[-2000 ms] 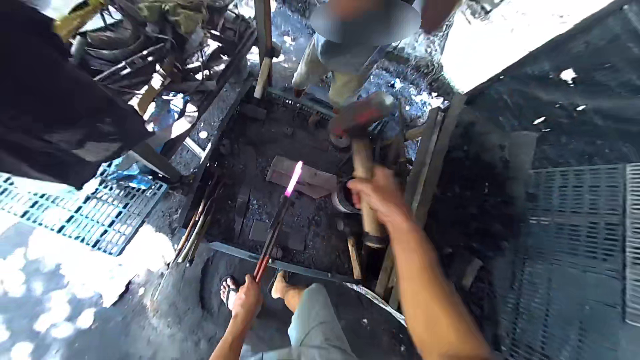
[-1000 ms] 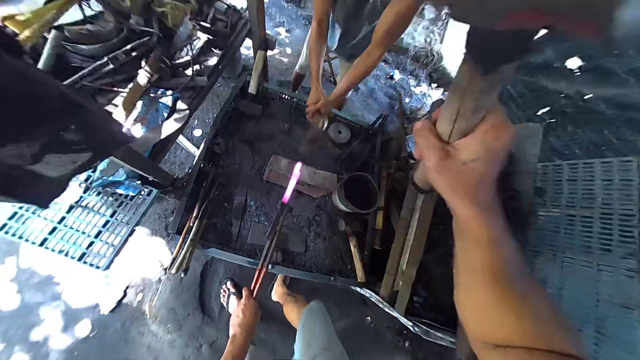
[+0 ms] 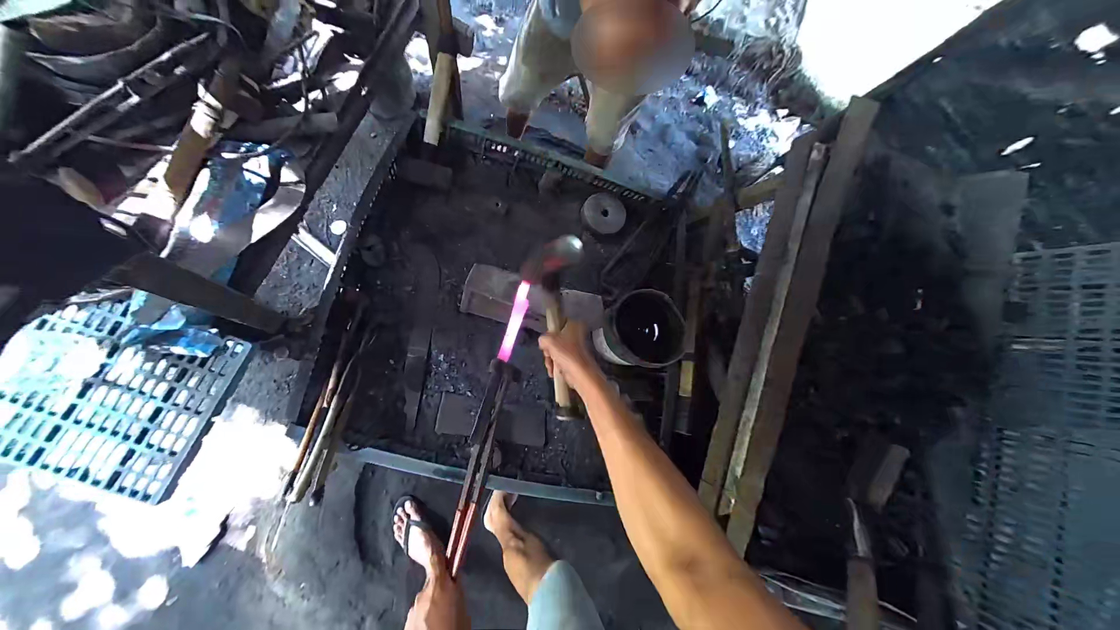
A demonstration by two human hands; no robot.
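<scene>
My right hand [image 3: 569, 354] grips the wooden handle of a hammer [image 3: 553, 255], whose head is at the upper end of a glowing metal bar [image 3: 514, 322]. Whether the hammer touches the bar I cannot tell. Below, my left hand [image 3: 440, 602] is closed around the reddish handles of long blacksmith's tongs [image 3: 477, 464], at the bottom edge of the view. The jaws of the tongs hold the lower end of the glowing bar. That bar's hot end lies over a metal anvil block [image 3: 490, 293] in the dark work bed.
A bucket of dark liquid [image 3: 647, 328] stands right of the block. Rods [image 3: 328, 411] lean at the bed's left edge, wooden beams [image 3: 779, 332] at its right. A person [image 3: 560, 74] is beyond the far edge. A plastic grate [image 3: 114, 394] lies at left.
The hammer, raised high at the right one second ago, has come down to the bar with my right hand. The other person's hands, seen over the far edge then, no longer show there.
</scene>
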